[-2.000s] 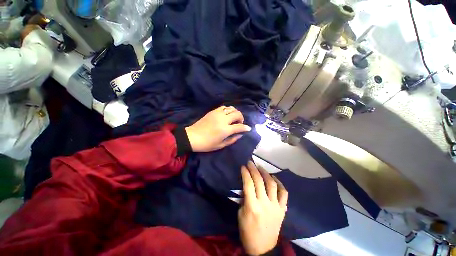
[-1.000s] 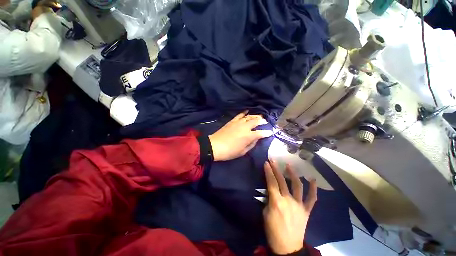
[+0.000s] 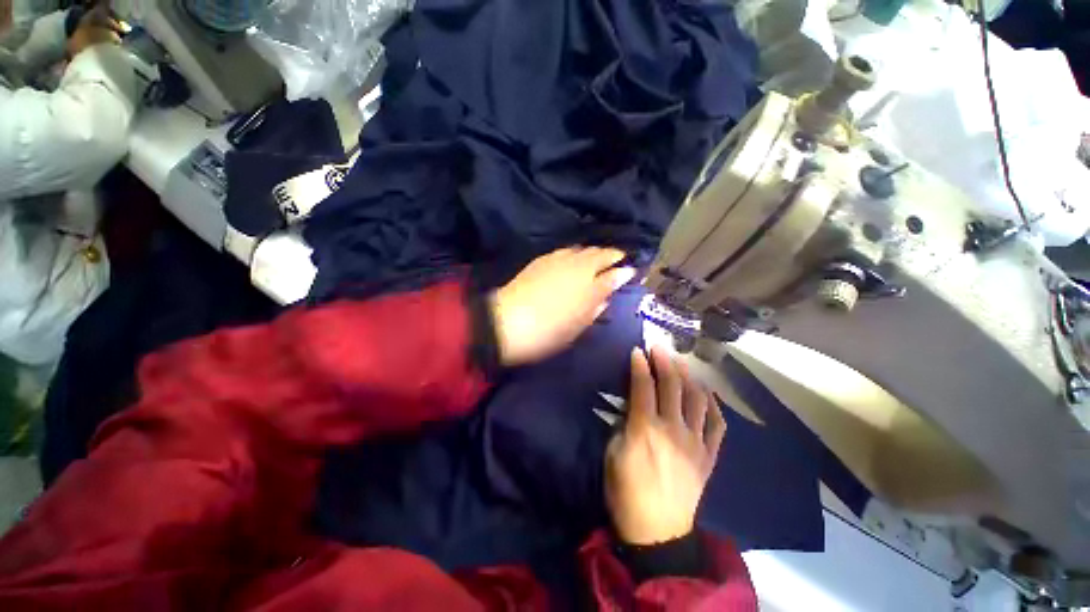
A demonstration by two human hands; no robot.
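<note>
A navy garment piece [image 3: 538,407] lies across the machine bed and my lap, its edge at the lit presser foot [image 3: 666,313]. My left hand [image 3: 559,304] lies flat on the cloth just left of the foot, fingertips close to it. My right hand [image 3: 663,460] rests on the cloth below the foot, fingers pointing up towards it. Small silver snips blades [image 3: 610,409] stick out left from my right hand; their handles are hidden. The cream sewing machine [image 3: 765,203] stands at right.
A large navy garment pile [image 3: 514,108] lies behind my left hand. A dark bundle with a white lettered band [image 3: 281,161] and a clear plastic bag [image 3: 325,42] are at upper left. A person's white sleeve [image 3: 66,132] shows at far left.
My right hand has moved up closer to the presser foot, its fingers closer together. The cloth at right has shifted up and covers more of the bed. My left hand stays beside the foot.
</note>
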